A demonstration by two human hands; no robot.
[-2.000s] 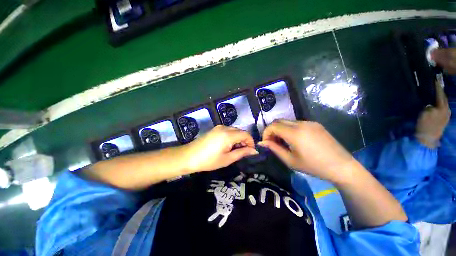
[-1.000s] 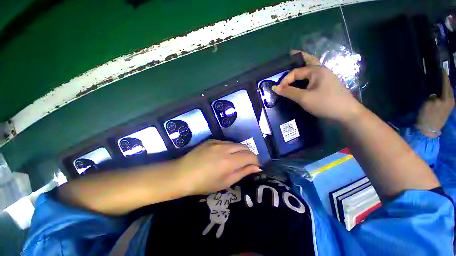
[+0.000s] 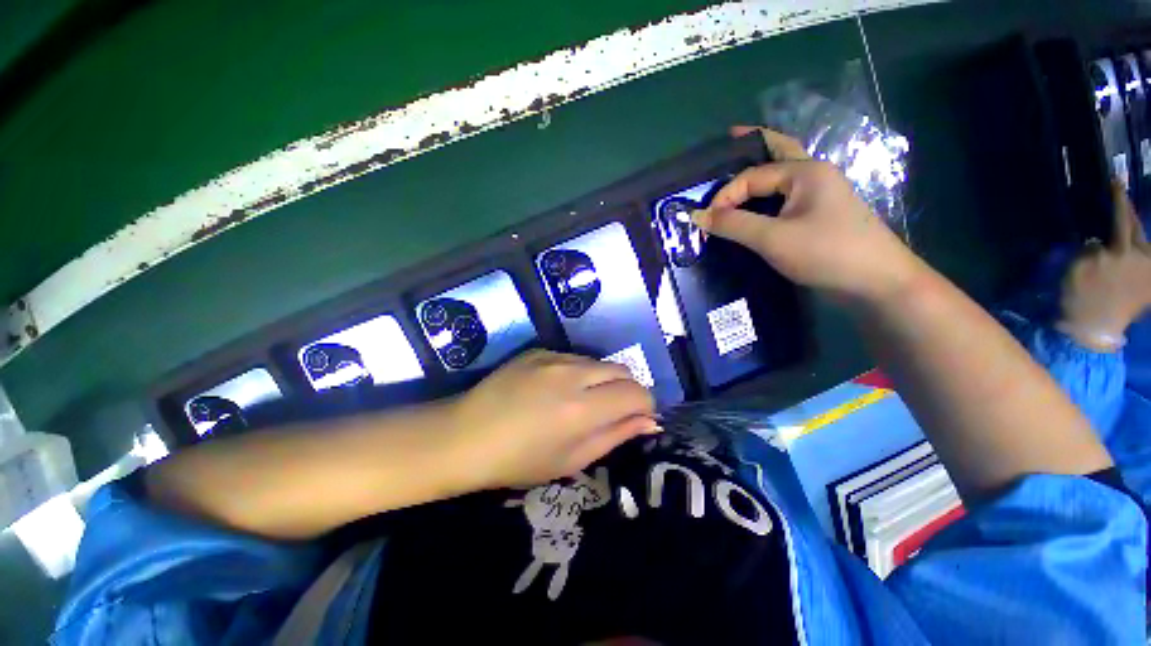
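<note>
A long black tray (image 3: pixel 490 244) holds a row of several phones or back covers. My right hand (image 3: pixel 795 221) reaches over the rightmost phone (image 3: pixel 722 284), thumb and forefinger pinched at its black camera module (image 3: pixel 683 234); whether a tiny piece is between the fingertips I cannot tell. This phone looks dark, with a white QR label. My left hand (image 3: pixel 562 410) lies over the tray's near side, below the second phone from the right (image 3: pixel 612 297), fingers bent together. Clear shiny film (image 3: pixel 713 419) trails from its fingertips. The left forearm covers the near parts of the left phones.
A chipped white rail (image 3: pixel 417 126) runs behind the tray, with a green belt beyond. Crumpled clear film (image 3: pixel 868 152) lies right of the tray. Another person's hand (image 3: pixel 1101 288) is at another tray, far right. A whitish container (image 3: pixel 35 469) stands far left. A blue printed item (image 3: pixel 871 442) is lower right.
Since two seconds ago, my hands have parted: the right moved up to the rightmost camera module, the left down and left. Over the last second both stayed nearly still.
</note>
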